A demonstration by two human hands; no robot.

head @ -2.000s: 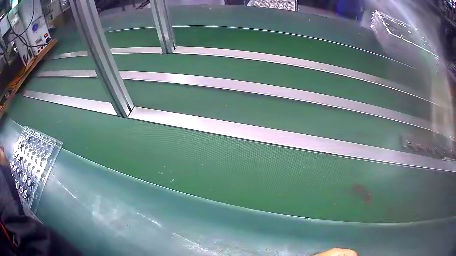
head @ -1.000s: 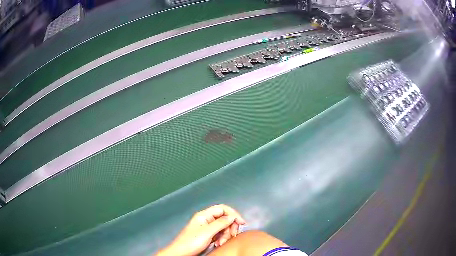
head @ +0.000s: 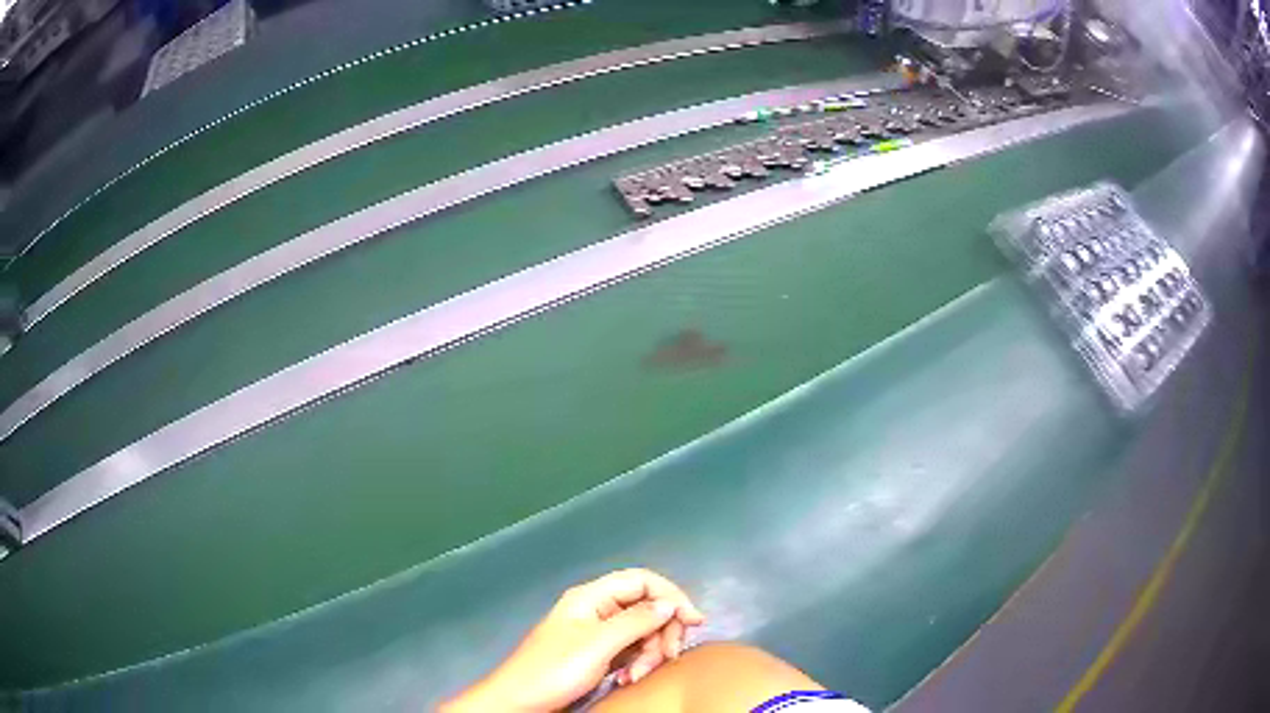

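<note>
My left hand (head: 606, 634) is at the bottom centre, bare, with its fingers curled beside my bare right forearm (head: 713, 677). A thin silvery or dark thing shows partly under the fingers; whether they grip it cannot be told. My right hand is hidden or cut off by the bottom edge; only the forearm and a white and blue sleeve edge (head: 808, 702) show. Both arms are over the smooth green bench edge (head: 836, 508). A clear blister tray (head: 1118, 295) with rows of dark-rimmed round parts lies on that edge at the right.
Silver guide rails (head: 418, 323) run along the green conveyor belt (head: 529, 404), which has a reddish-brown patch (head: 687, 350). A toothed metal row (head: 752, 160) lies between rails, before a machine (head: 975, 21). Another pale tray (head: 199, 46) is at upper left. A yellow floor line (head: 1163, 571) runs lower right.
The view has swung right from the posts to the machine end. My left hand and right forearm have come into view together, and have barely changed in the last second.
</note>
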